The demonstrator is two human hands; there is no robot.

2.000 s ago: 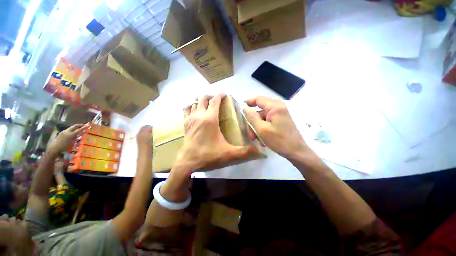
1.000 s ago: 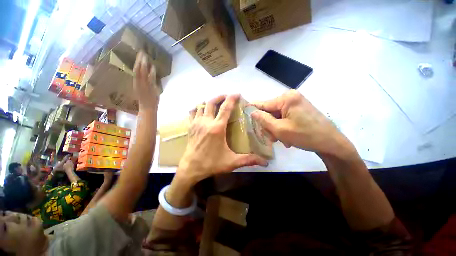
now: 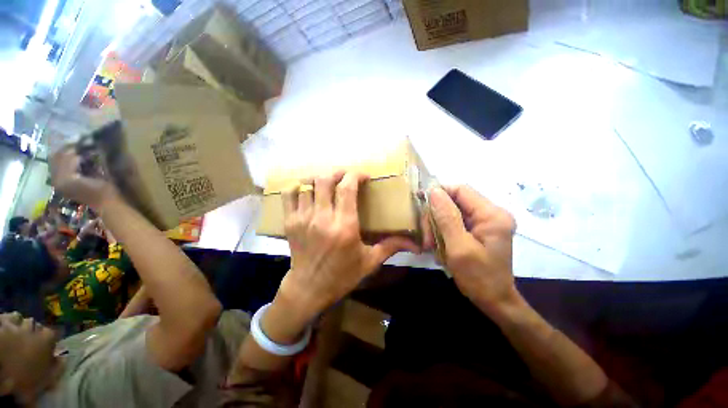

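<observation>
A plain brown inner carton [image 3: 383, 211] lies at the front edge of the white table, in front of me. My left hand [image 3: 327, 235] holds its near side, fingers on top and thumb near the right end. My right hand [image 3: 471, 235] is at the carton's right end, fingers pinched around a flap edge there. Clear shiny tape shows at that end. Whether a small tool is in my right fingers cannot be told.
A phone [image 3: 475, 103] lies behind the carton on the table [image 3: 359, 96]. A printed carton [image 3: 467, 20] stands at the back. A neighbouring person at left holds a printed open carton [image 3: 183, 151]. Another open carton [image 3: 231, 64] stands behind it. An open carton [image 3: 363, 323] is below the table edge.
The neighbouring person has taken the printed open carton from the table to the left. My right hand has moved lower at the carton's end, and the end flap there stands out more.
</observation>
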